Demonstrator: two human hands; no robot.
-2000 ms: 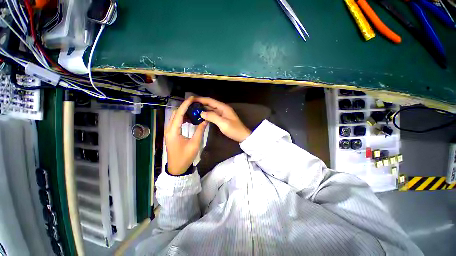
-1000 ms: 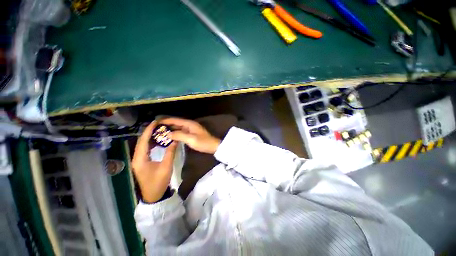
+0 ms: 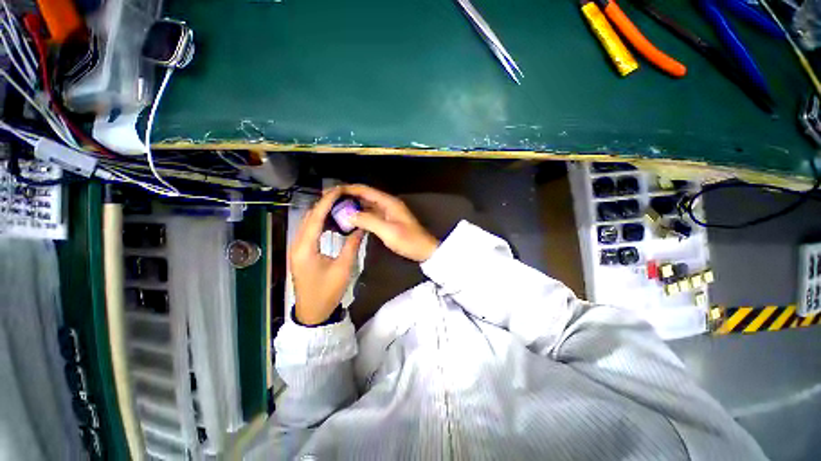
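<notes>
A small black smartwatch module [image 3: 346, 214] with its screen lit purple-pink is held below the bench's front edge. My left hand [image 3: 317, 266] grips its side between thumb and fingers. My right hand [image 3: 394, 225] is on its other side, with the thumb or a fingertip at the screen and fingers along the top edge. The underside of the module is hidden.
The green mat [image 3: 360, 81] holds tweezers [image 3: 491, 40], a yellow-handled tool [image 3: 609, 40], orange-handled cutters [image 3: 644, 40] and blue-handled pliers [image 3: 738, 54]. A watch on a white cable [image 3: 168, 42] is at left. White trays of watches stand at right [image 3: 621, 302] and left [image 3: 171, 360].
The screen was blue, then showed a light multicoloured pattern, and is now purple-pink. The view swung and came back. Both hands keep their hold on the module.
</notes>
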